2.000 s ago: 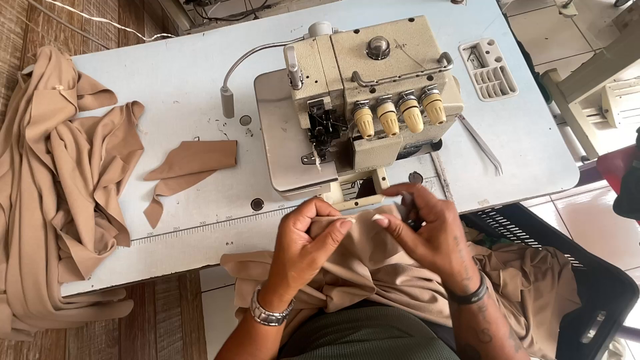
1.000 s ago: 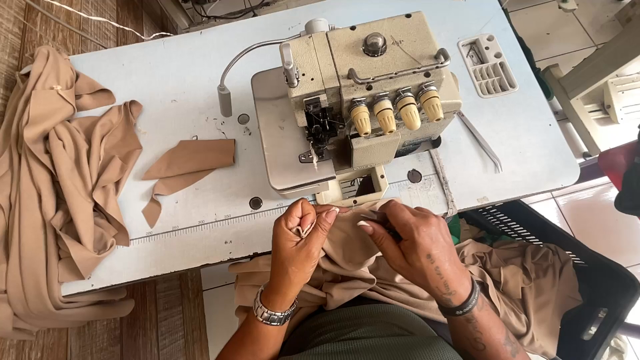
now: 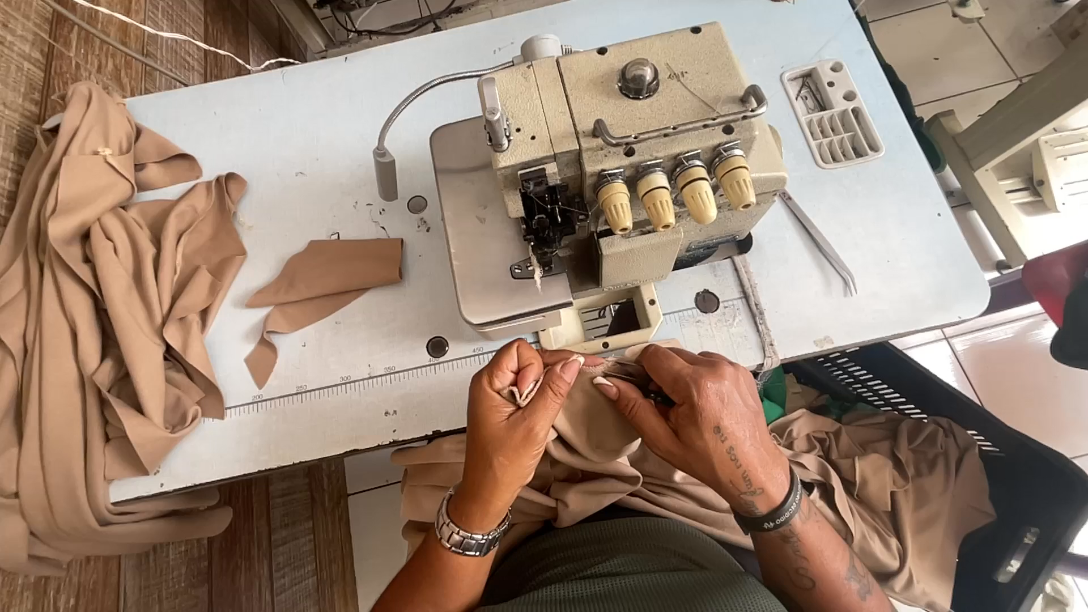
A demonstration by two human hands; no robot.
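Both hands are at the table's front edge, just in front of the overlock sewing machine. My left hand pinches a folded edge of tan fabric between thumb and fingers. My right hand grips the same fabric close by; something dark, partly hidden, shows under its fingers, and I cannot tell what it is. The rest of the cloth hangs over my lap and spreads right. The machine's presser foot area has a short thread tail and holds no cloth.
A heap of tan fabric hangs over the table's left side, with a small tan piece beside it. Tweezers and a white compartment tray lie at the right. A black plastic crate stands below, partly covered by fabric.
My hands have come closer together along the fabric edge, the right hand moving left and turning more palm-down. The machine and the cloth heap on the left have stayed put.
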